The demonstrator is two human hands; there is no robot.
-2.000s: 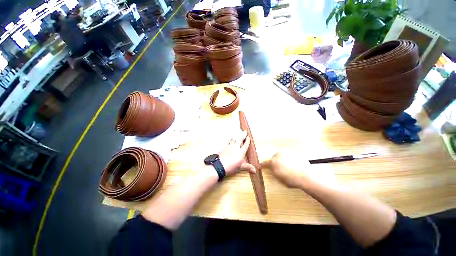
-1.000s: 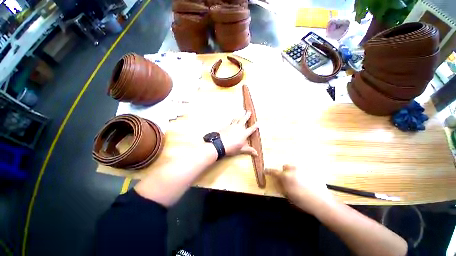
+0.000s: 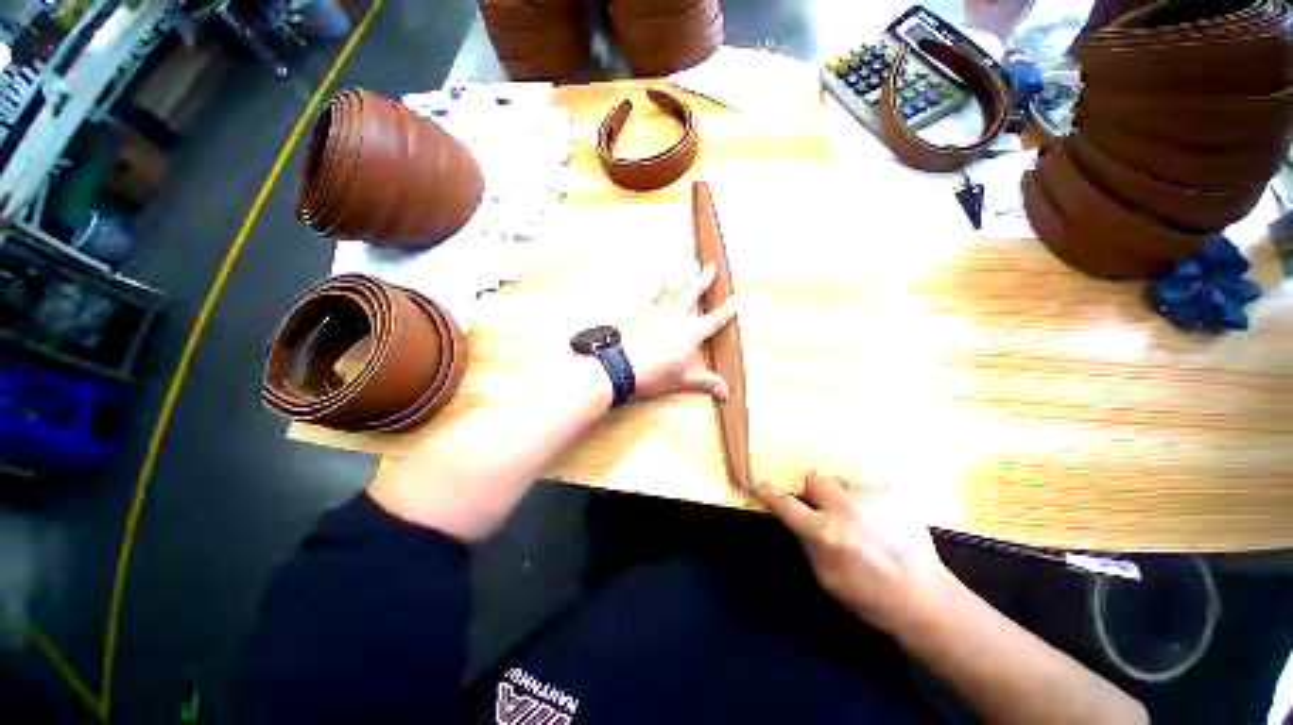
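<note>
A brown leather strap [image 3: 729, 371] lies flat on the light wood table, its near tip at the table's front edge. My left hand [image 3: 684, 340], with a black watch on the wrist, presses on the strap's middle with spread fingers. My right hand [image 3: 855, 545] is at the near tip, its index finger and thumb close to it. Whether those fingers pinch the tip or something small is too blurred to tell. A slim dark tool with a pale tip [image 3: 1103, 567] lies along the front edge, right of my right hand.
Strap coils [image 3: 390, 170] stand at the left, one upright [image 3: 372, 354]. A lone curled strap [image 3: 650, 167] is beyond my hands. A strap ring [image 3: 929, 149] rests by a calculator [image 3: 865, 78]. A tall strap stack [image 3: 1163, 156] and dark blue cloth [image 3: 1205, 288] are at the right.
The view has tilted down and shifted, so the table sits higher in the picture. My right hand has moved along the strap from near its middle to its near tip. My left hand stays on the strap.
</note>
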